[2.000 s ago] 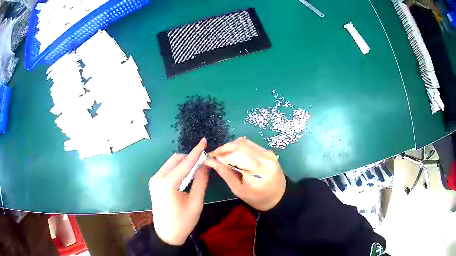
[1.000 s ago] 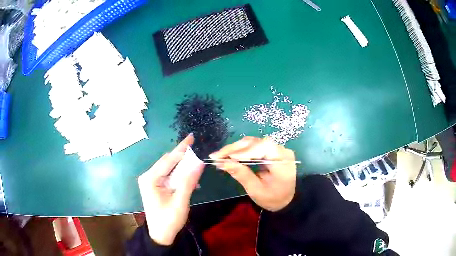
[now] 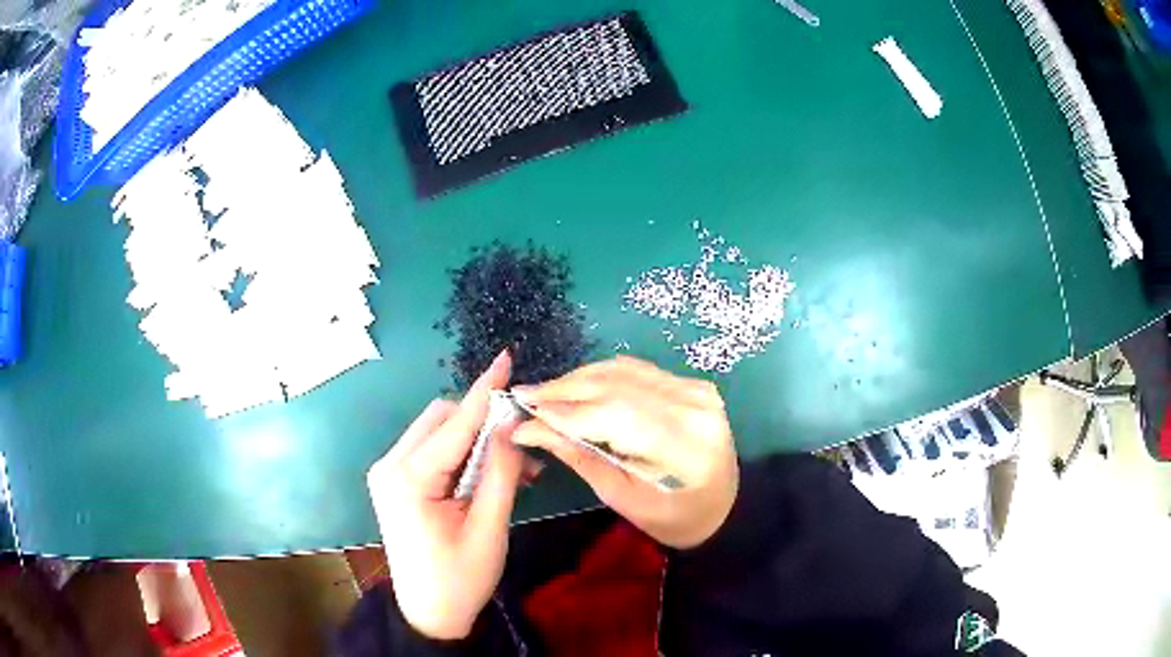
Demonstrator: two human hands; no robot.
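My left hand (image 3: pixel 446 513) holds a narrow white plastic piece (image 3: pixel 477 460) between thumb and fingers, its edge turned up. My right hand (image 3: pixel 642 443) holds thin metal tweezers (image 3: pixel 601 453), their tip at the upper end of the white piece. The fingertips of both hands nearly meet; any tiny part at the tip is too small to tell. Just beyond them lies a loose pile of small black parts (image 3: pixel 514 302). Right of it is a pile of small silvery-white parts (image 3: pixel 726 315).
White housing rows (image 3: pixel 308 257) lie at left, below a blue perforated basket (image 3: pixel 206 96) of white pieces. A black tray (image 3: pixel 417 141) with silvery rows lies at the back. A loose white strip (image 3: pixel 908 77) and a long ribbed row (image 3: pixel 1079 128) are at right.
Since one second ago, the white piece has turned from flat-facing to edge-up. The tweezers have swung from level to slanting, and my right hand has moved slightly left.
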